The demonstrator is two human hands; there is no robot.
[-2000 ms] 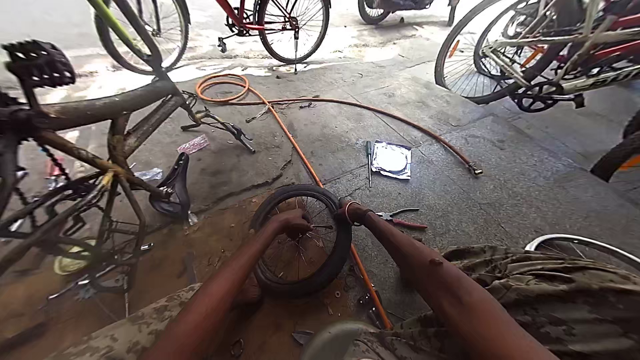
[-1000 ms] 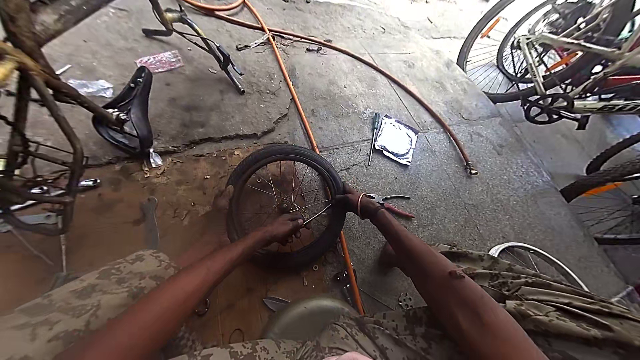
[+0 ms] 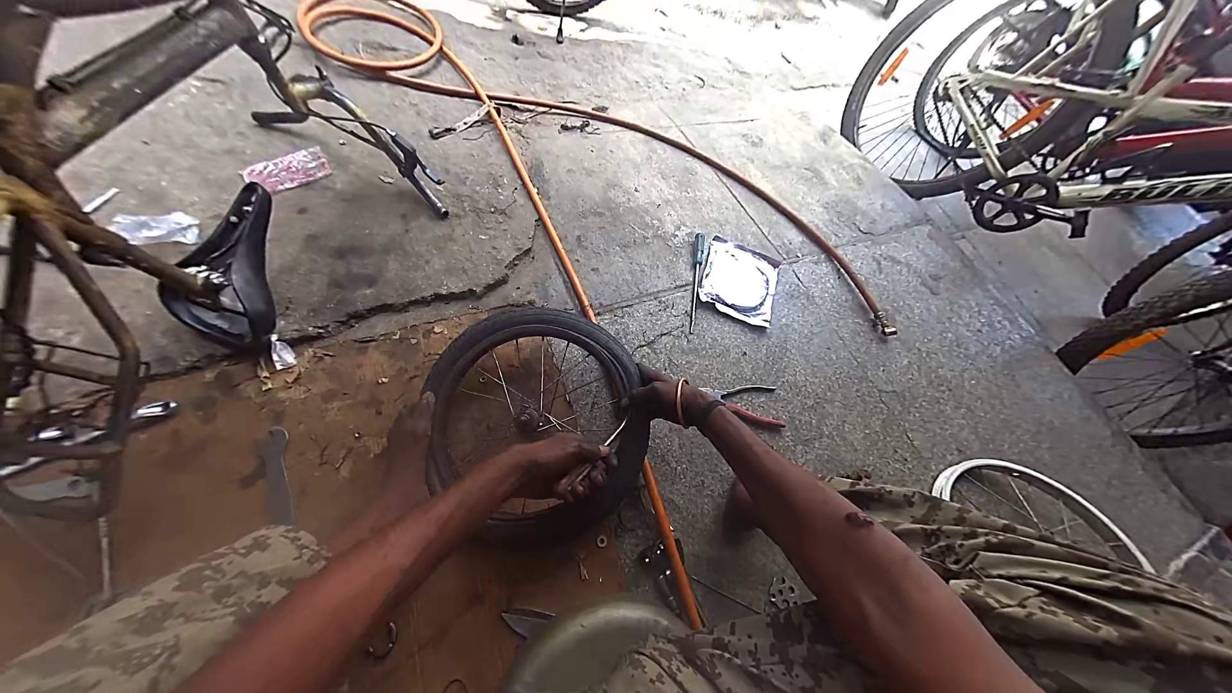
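Note:
A small spoked bicycle wheel with a black tyre point(image 3: 472, 344) stands between my feet, tilted toward me. My left hand point(image 3: 568, 466) is closed around a thin metal tool point(image 3: 617, 430), whose tip meets the rim at the wheel's right side; its exact kind is unclear. My right hand point(image 3: 664, 397) grips the tyre at its right edge, with a copper-coloured bangle on the wrist. Just right of that hand lie pliers with one red handle point(image 3: 756, 416). Farther off, a screwdriver point(image 3: 696, 279) lies beside a clear packet point(image 3: 739, 281) on the floor.
An orange hose point(image 3: 539, 207) runs under the wheel and coils beyond it. At left are a rusty bicycle frame point(image 3: 125, 91), a black saddle point(image 3: 226, 274) and a flat spanner point(image 3: 276, 476). Parked bicycles point(image 3: 1059, 188) stand at right, above a bare rim point(image 3: 1049, 478).
My left hand has moved from the hub area to the lower right of the rim, with the thin tool in it. My right hand stays at the tyre's right edge.

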